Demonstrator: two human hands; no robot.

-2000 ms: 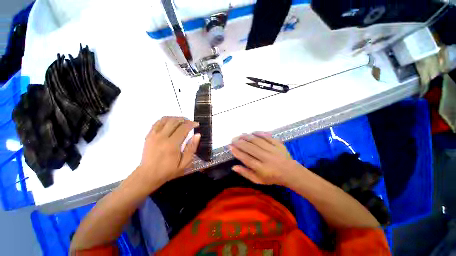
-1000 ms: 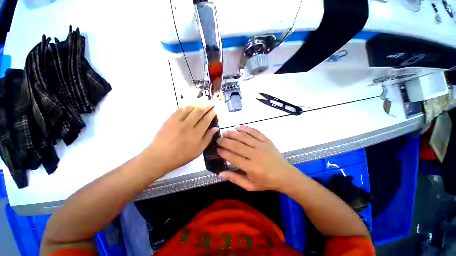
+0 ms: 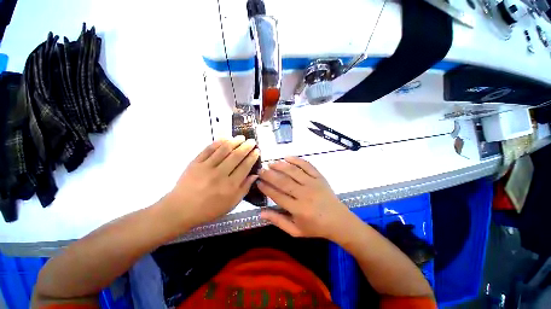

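Observation:
A dark plaid cuff piece (image 3: 256, 194) lies lengthwise on the white table, its far end under the presser foot and needle area (image 3: 244, 114). My left hand (image 3: 214, 175) lies flat over the piece, fingertips just in front of the presser foot. My right hand (image 3: 299, 196) rests with its fingertips on the right edge of the piece, beside my left fingers. Much of the piece is hidden under both hands. The upright metal guard (image 3: 268, 72) with a red-orange spot stands above the needle.
A fanned pile of plaid pieces (image 3: 66, 108) lies at left. Black thread snips (image 3: 334, 136) lie right of the needle, near a dark thread. The machine head with a black strap (image 3: 417, 48) spans the upper right. A blue crate (image 3: 462, 241) stands below the table at right.
The piece has moved from the table's front edge to under the presser foot. My left hand moved forward onto it, and my right hand moved in to touch it.

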